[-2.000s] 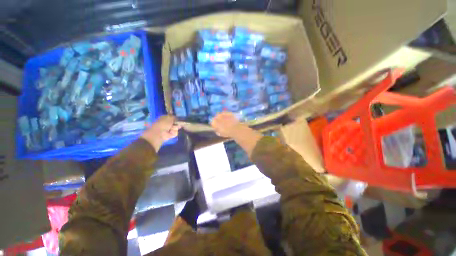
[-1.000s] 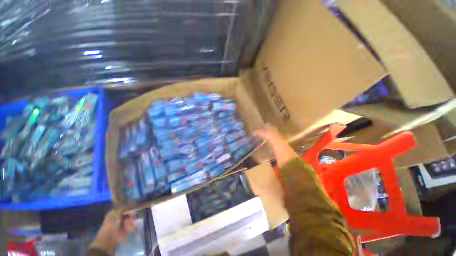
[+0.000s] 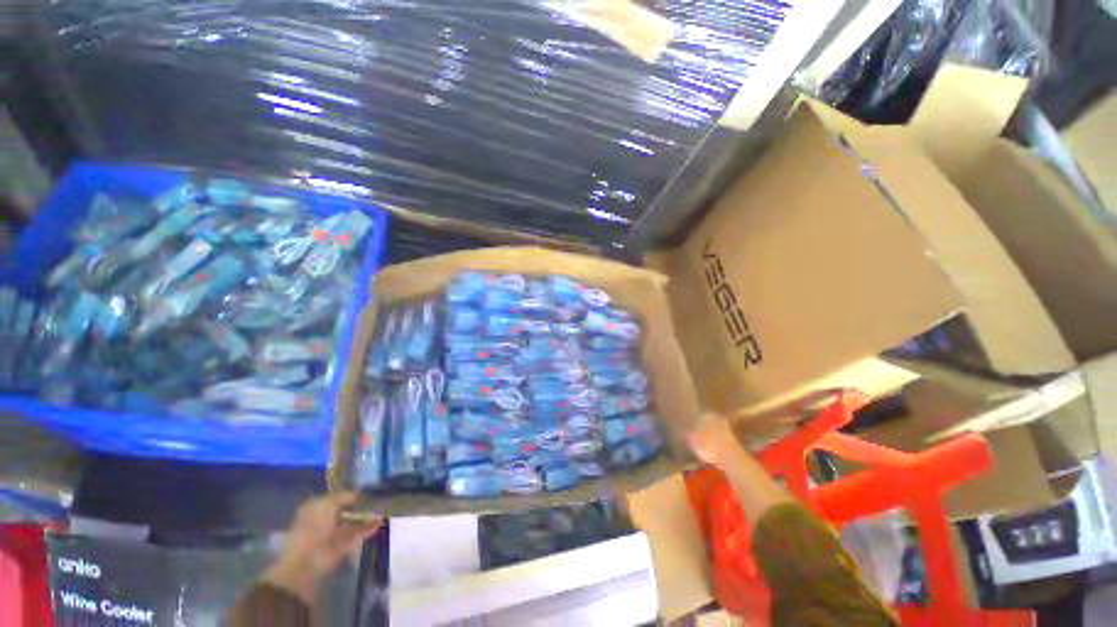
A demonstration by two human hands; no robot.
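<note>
An open brown carton (image 3: 680, 355) holds rows of bagged cables (image 3: 515, 380) with light-blue cards and red-orange dots. My left hand (image 3: 321, 539) is at the carton's near left corner, its fingers on the edge. My right hand (image 3: 717, 443) is at the near right corner, its fingers on the carton's edge. A blue plastic crate (image 3: 196, 439) stands left of the carton, filled with loosely heaped bagged cables (image 3: 184, 294).
A large carton printed VEGER (image 3: 821, 257) stands at the right. A red plastic stool (image 3: 876, 490) lies tipped at the lower right. Film-wrapped stacks (image 3: 404, 98) are behind. A wine cooler box (image 3: 147, 588) and a white-edged box (image 3: 527, 588) are in front.
Over the last second the view has shifted, with crate and carton appearing further right. Earlier, my right hand moved from the carton's near side to its right corner, and my left hand moved to the left corner.
</note>
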